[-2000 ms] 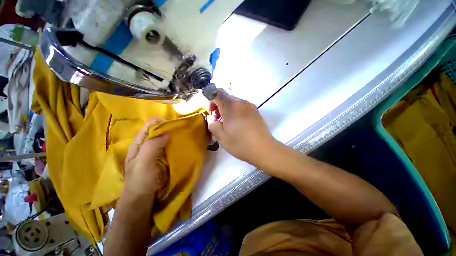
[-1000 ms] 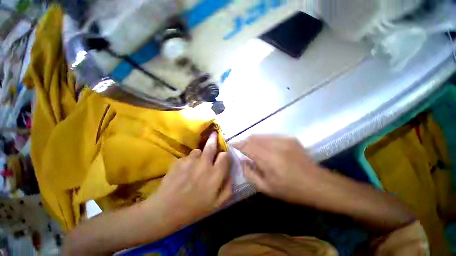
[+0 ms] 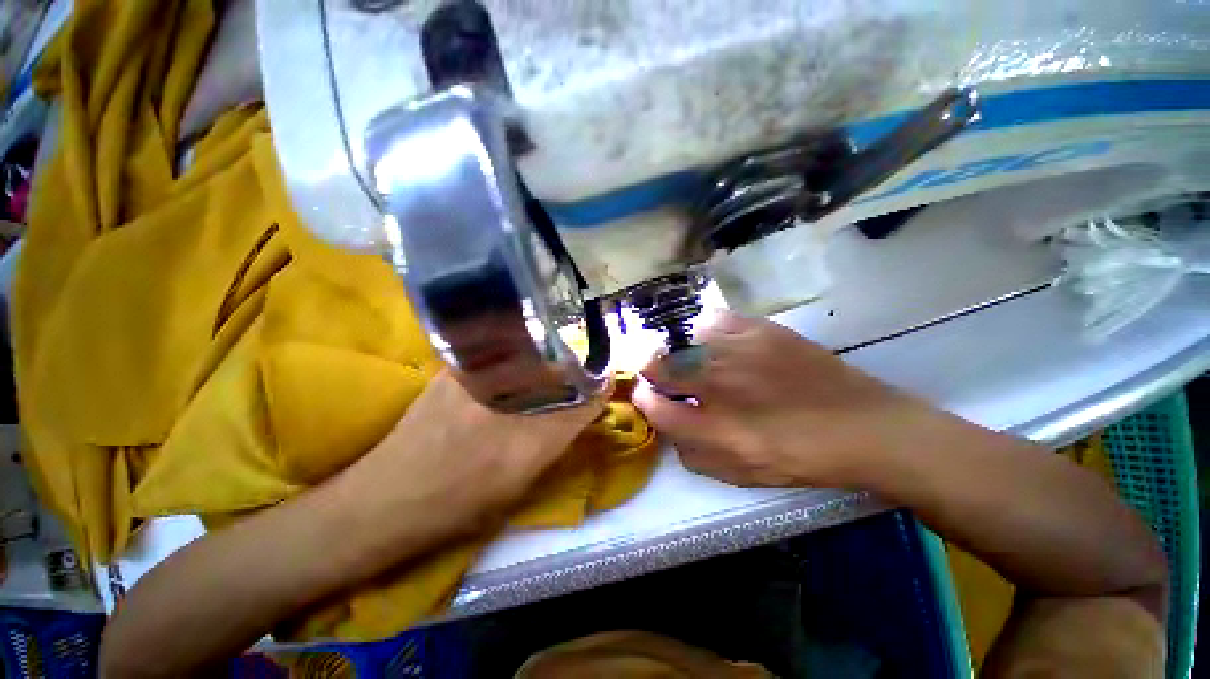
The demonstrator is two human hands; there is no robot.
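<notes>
A mustard-yellow garment piece [image 3: 325, 398] lies on the white table left of the needle area and hangs over the front edge. Its gathered end reaches under the head of the white sewing machine [image 3: 624, 93]. My left hand [image 3: 491, 444] presses on the cloth; its fingertips are hidden behind the chrome curved bar [image 3: 458, 239]. My right hand [image 3: 763, 405] is beside the presser foot area, its fingers pinching the cloth's edge. The needle is hidden in glare and behind my fingers.
A dark metal lever [image 3: 902, 153] sticks out of the machine head. White strands [image 3: 1128, 272] lie at the right. A green basket [image 3: 1154, 471] with yellow pieces stands at the right, and a blue basket [image 3: 60, 643] is at lower left. A pale measuring tape [image 3: 664, 537] runs along the table's front.
The view has moved closer to the machine head, which looks much larger. My left hand has gone behind the chrome bar, and my right hand has moved up beside the presser foot.
</notes>
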